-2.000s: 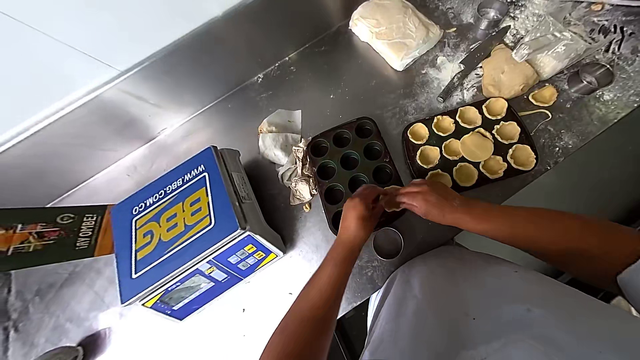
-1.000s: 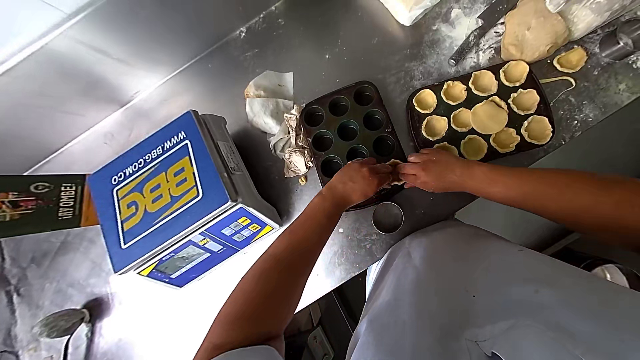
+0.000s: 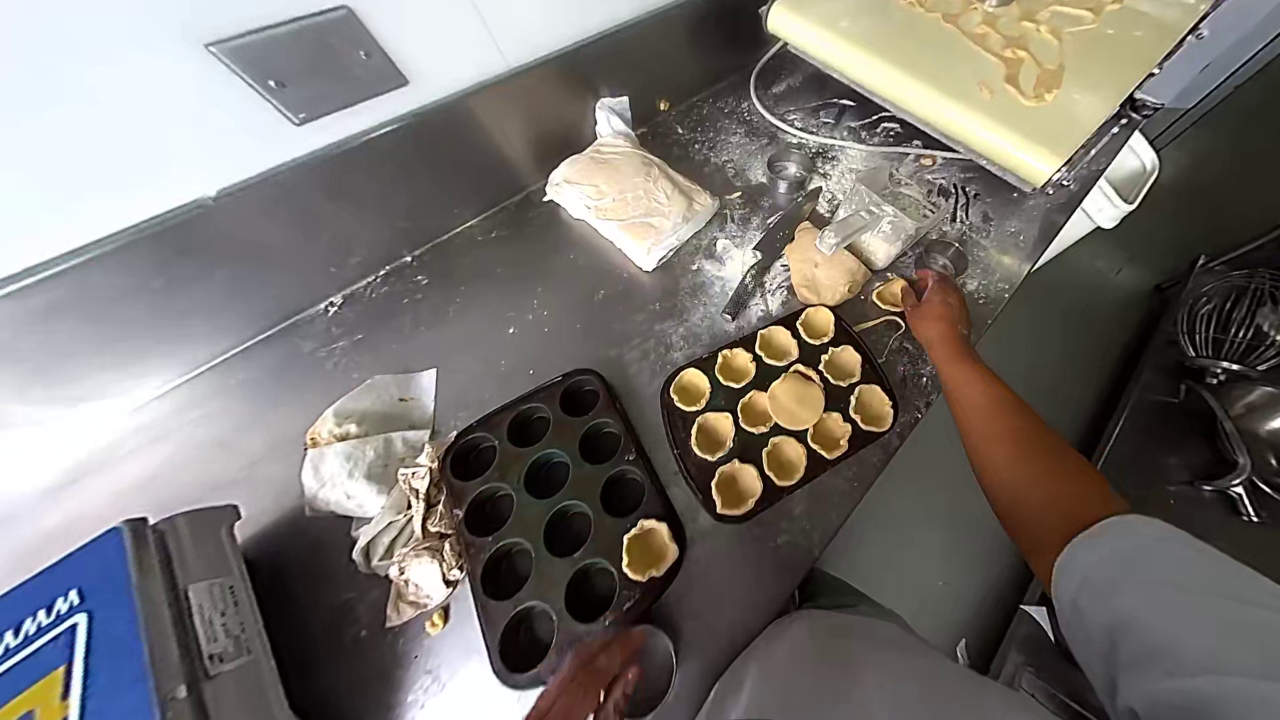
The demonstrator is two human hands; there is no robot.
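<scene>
My right hand [image 3: 940, 305] reaches out at the right, its fingers on the edge of a small dough shell [image 3: 889, 294] lying on the counter. Below it stands a dark muffin pan [image 3: 682, 452] with dough shells in its cups and a flat dough disc [image 3: 796, 400] on top. My left hand [image 3: 590, 680], blurred, is low in the view by a metal ring cutter [image 3: 655, 672]; whether it touches the ring is unclear. Another muffin pan [image 3: 548, 520] has one dough-lined cup [image 3: 649, 549], the other cups being bare.
Crumpled paper [image 3: 420, 540] lies left of the pans, near a blue-topped scale [image 3: 90, 630]. Farther back are bagged dough [image 3: 635, 195], a knife [image 3: 770, 255], a dough lump [image 3: 825, 268], a plastic bag [image 3: 885, 215] and a dough sheeter's belt [image 3: 930, 80]. Whisks [image 3: 1235, 320] sit right, below the counter.
Both hands worked at the near corner of the left pan; now they are apart, the right one out at the loose dough shell. A dough-lined cup shows in that corner. The view has shifted right.
</scene>
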